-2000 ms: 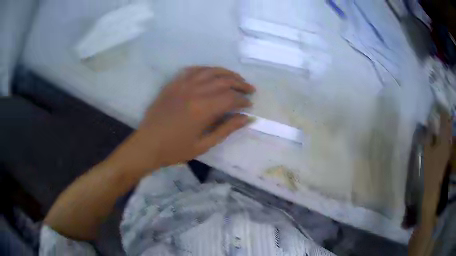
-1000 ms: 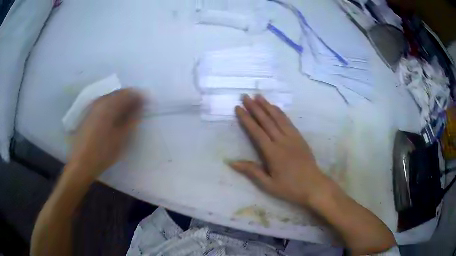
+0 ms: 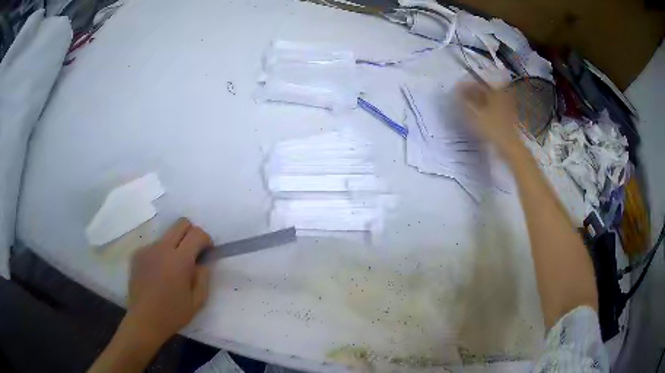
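My left hand (image 3: 169,280) grips one end of a thin grey metal ruler (image 3: 255,244), which points right over the table's front part. My right hand (image 3: 485,109) is blurred at the right rear, over a fanned pile of larger white pieces (image 3: 441,149); its fingers and any hold are unclear. Pressed white strips (image 3: 321,182) lie in overlapping rows at the table's middle. More white strips (image 3: 310,73) lie behind them. A stack of stiff white pieces (image 3: 127,210) lies left, just beyond my left hand.
Blue-edged ties (image 3: 383,118) lie beside the fanned pile. Crumpled white scraps (image 3: 587,164) are at the right edge, with the dark iron (image 3: 609,284), partly hidden by my right arm, in front of them. A white cloth roll (image 3: 33,109) lies far left. Scorch stains mark the table front.
My right hand has left the pressed strips and moved to the fanned pile at the right rear. My left hand has moved nearer the front edge, with the ruler now clearly in it.
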